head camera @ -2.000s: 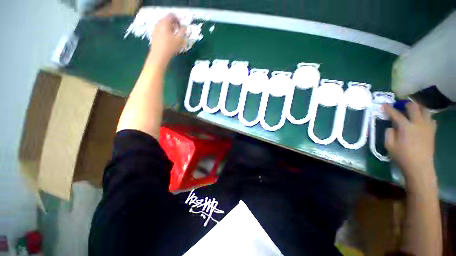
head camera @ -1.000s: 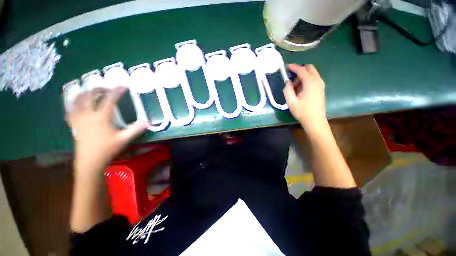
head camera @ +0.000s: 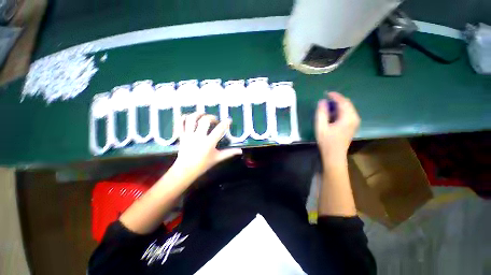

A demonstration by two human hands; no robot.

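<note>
Several white U-shaped housings (head camera: 260,110) stand side by side in a row on the green bench, round discs at the far end, loops towards me. My left hand (head camera: 202,140) is over the loops of the middle housings, fingers bent and apart, thumb out to the right; it hides parts of those loops. My right hand (head camera: 338,124) is right of the row, apart from it, fingers curled. A small dark blue patch (head camera: 331,111) shows between its thumb and fingers; I cannot tell if it is held or worn.
A loose heap of small white parts (head camera: 62,74) lies at the left. A white duct (head camera: 334,27) hangs over the bench. A dark metal holder (head camera: 391,60) with a cable stands right of it. Below are a red stool (head camera: 110,207) and a brown carton (head camera: 390,177).
The housings now stand in a more even row. My left hand has moved right from the left end to the middle. My right hand has come away from the right-end housing.
</note>
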